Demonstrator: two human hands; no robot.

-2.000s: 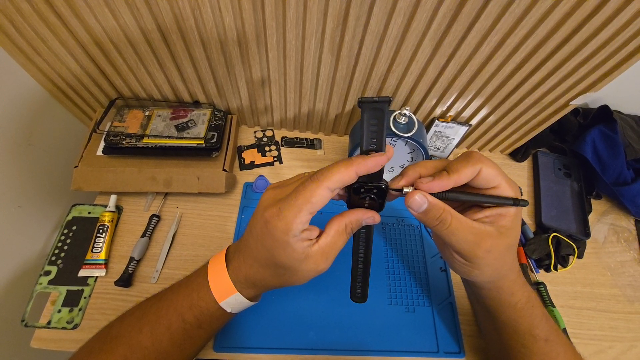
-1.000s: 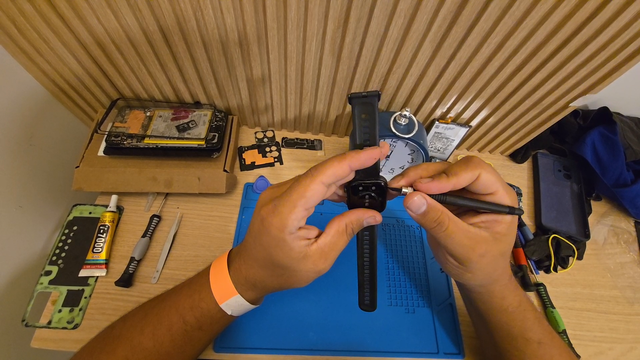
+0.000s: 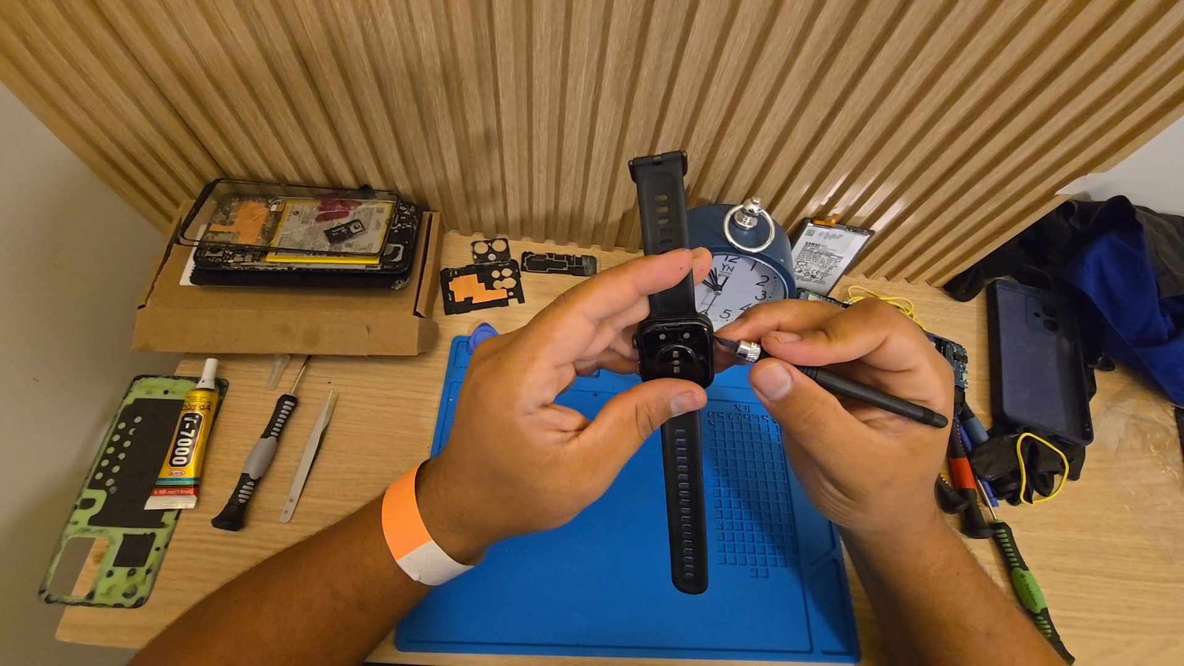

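My left hand (image 3: 555, 416), with an orange and white band at the wrist, grips a black smartwatch (image 3: 676, 350) between thumb and fingers. The watch's sensor back faces me, one part of its black strap (image 3: 685, 499) hanging down and the other pointing up. In my right hand (image 3: 860, 398) is a slim black pen-like craft knife or similar tool (image 3: 874, 396) with a silver collar. Its tip is at the right edge of the watch case; whether they touch I cannot tell. Below both hands lies a blue silicone repair mat (image 3: 592, 592).
An opened phone (image 3: 305, 236) rests on a cardboard box (image 3: 277, 324) at the left. Glue tube (image 3: 185, 444), screwdriver (image 3: 259, 458), tweezers (image 3: 310, 453) and green phone back cover (image 3: 111, 499) lie nearer. Behind the watch stand a blue alarm clock (image 3: 784, 245) and a phone battery (image 3: 832, 254); a phone case (image 3: 1038, 361) is right.
Both hands keep hold of the watch and the tool. The watch's strap has tilted, its upper end shifting left.
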